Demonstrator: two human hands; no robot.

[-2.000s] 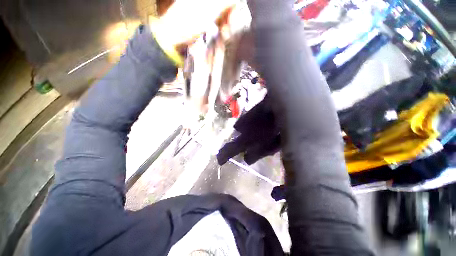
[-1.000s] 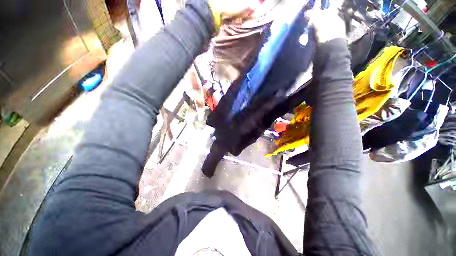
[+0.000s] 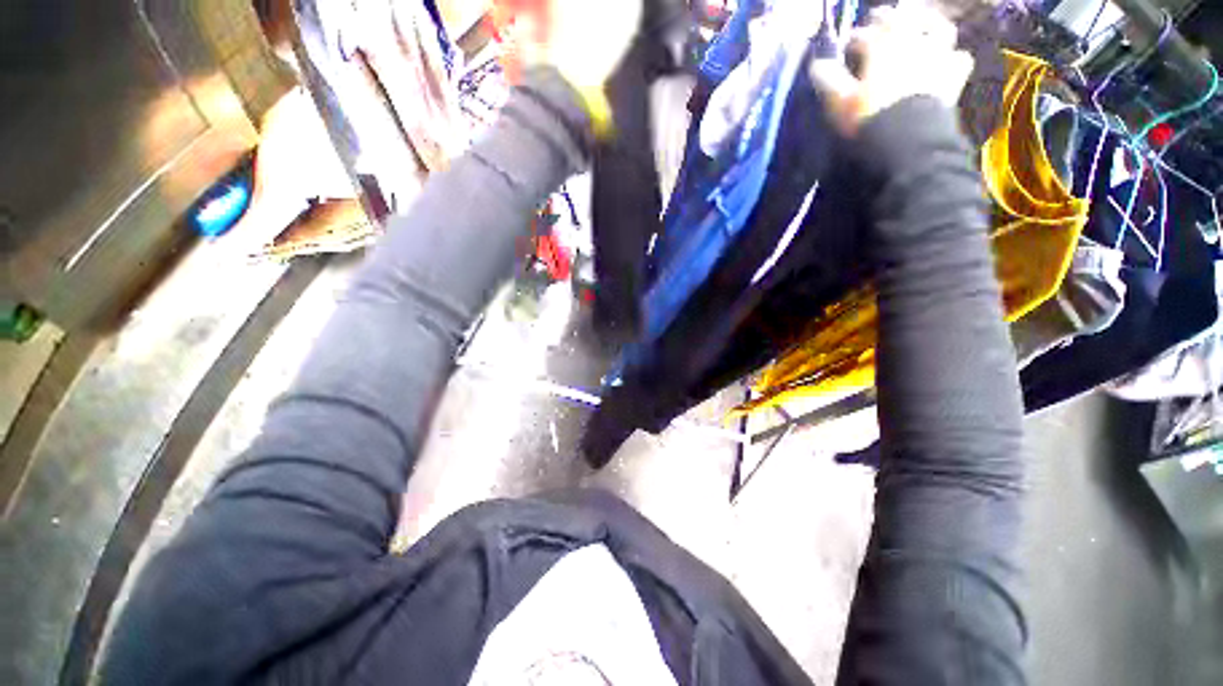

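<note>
Dark garments (image 3: 791, 255) and a blue garment (image 3: 718, 228) hang between my arms, in front of me. My left hand (image 3: 577, 34) is at the top edge, overexposed and partly cut off. A long dark piece (image 3: 624, 201) hangs just beside it; whether the hand holds it is unclear. My right hand (image 3: 905, 60) is at the top of the dark garments, its fingers bent, too bright to read its grip. The yellow garment (image 3: 1039, 174) hangs on the right, partly behind my right forearm.
Thin hangers (image 3: 1140, 154) and more clothes hang at the right. Pale clothes (image 3: 382, 81) hang at the upper left. Thin rack feet (image 3: 740, 449) stand on the pavement. A blue object (image 3: 221, 208) lies at the left by a curved kerb line (image 3: 175, 442).
The pale brown cloth under my left hand is gone from there, and a long dark piece now hangs there. Pale clothes show more at the upper left. The view has shifted slightly.
</note>
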